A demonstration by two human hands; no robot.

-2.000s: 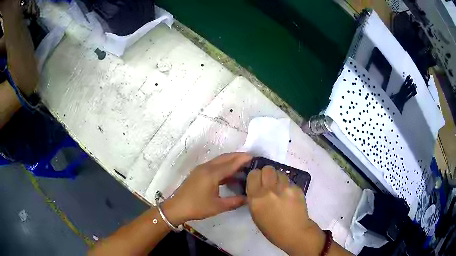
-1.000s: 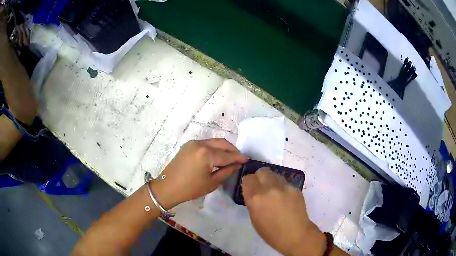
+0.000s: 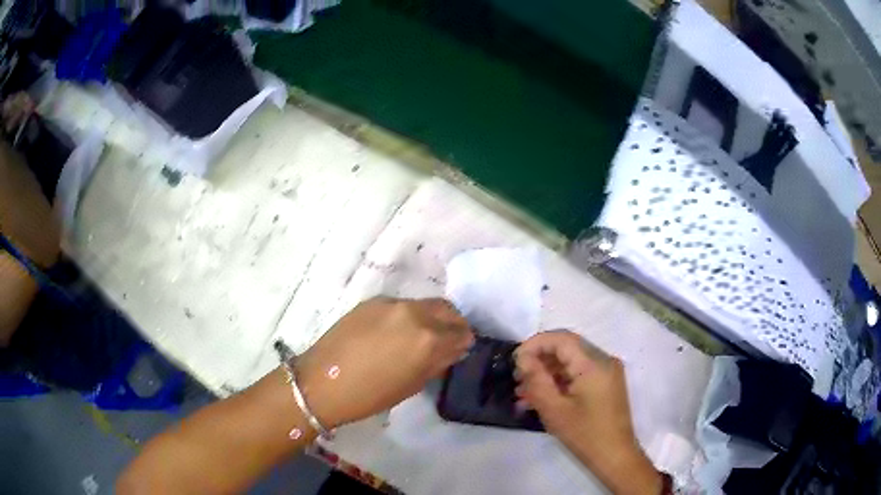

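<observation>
A black rounded housing [image 3: 481,392] lies on the whitish covered bench in front of me, partly under my hands. My left hand [image 3: 425,340] is at its upper left edge, fingers bent together; whether it pinches something is hidden. My right hand [image 3: 555,377] is over the housing's right part, fingers curled; the picture is blurred and I cannot tell if a small piece is between the fingertips. A white paper piece [image 3: 497,288] lies just behind the housing. A white sheet with many black dots [image 3: 691,227] stands at the right.
A green belt [image 3: 464,106] runs behind the bench. Black units in white wrapping lie at upper left [image 3: 184,72] and lower right [image 3: 773,401]. A black bunch [image 3: 770,150] and a flat dark piece [image 3: 710,106] are behind the dots. Another person's arm [image 3: 24,232] is at the left edge.
My right hand has moved right across the housing, uncovering more of its face. My left hand's fingers have curled in closer together. The whole view has shifted slightly.
</observation>
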